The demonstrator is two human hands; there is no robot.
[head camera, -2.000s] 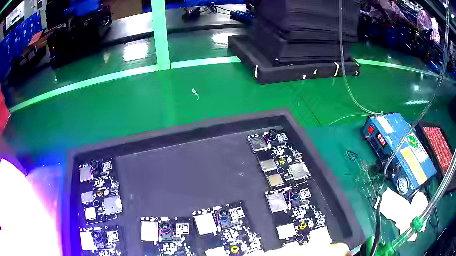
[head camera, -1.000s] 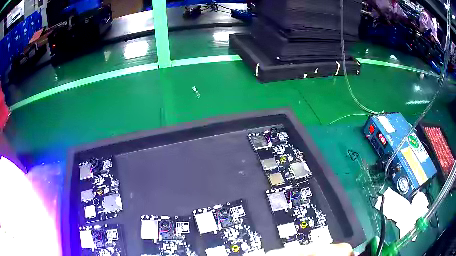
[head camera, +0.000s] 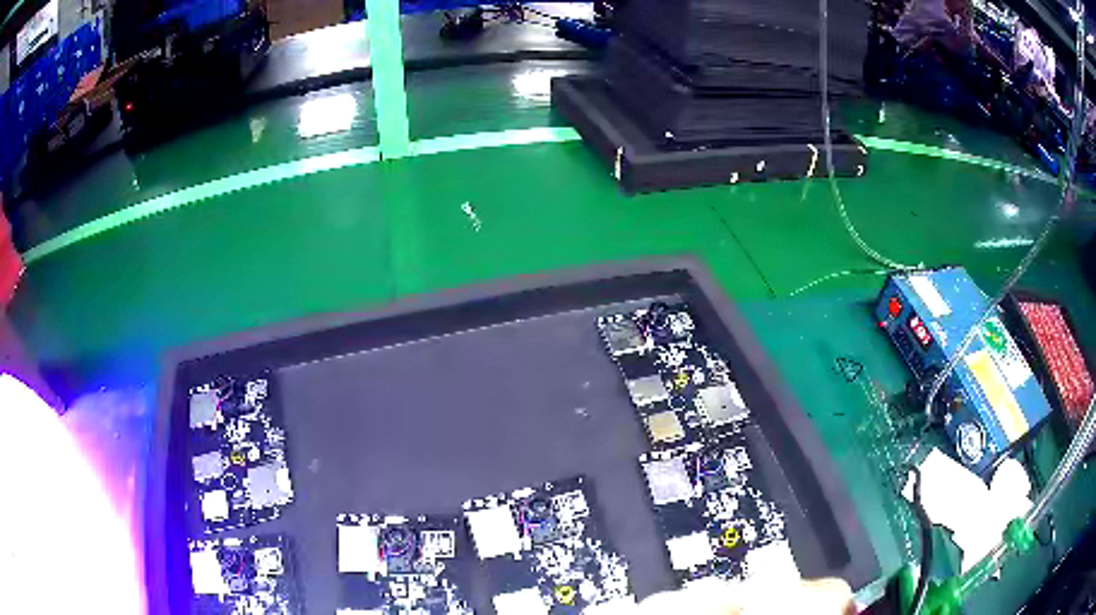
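Observation:
A black foam tray [head camera: 457, 315] lies on the green mat and holds small populated circuit boards. Two boards stand at the left side, one of them here [head camera: 240, 463], two at the right side [head camera: 679, 378], and two at the lower middle [head camera: 547, 547]. The lower ones are cut off by the frame edge. My right hand [head camera: 751, 597] shows only as a pale, overexposed strip at the bottom edge, over the lower right board; its fingers and any grip cannot be made out. A clear hose with green fittings [head camera: 946, 593] runs beside it. My left hand is not in view.
A blue controller box [head camera: 980, 372] with red display stands right of the tray, with crumpled white wipes [head camera: 968, 499] below it and a small red-filled tray [head camera: 1058, 348] beyond. Stacked black foam trays [head camera: 745, 168] stand at the rear. White-violet glare [head camera: 54, 505] covers the lower left.
More of my right hand shows at the bottom edge, and it reaches further left. The green fittings on the hose have shifted slightly right. The boards and tray look almost unchanged.

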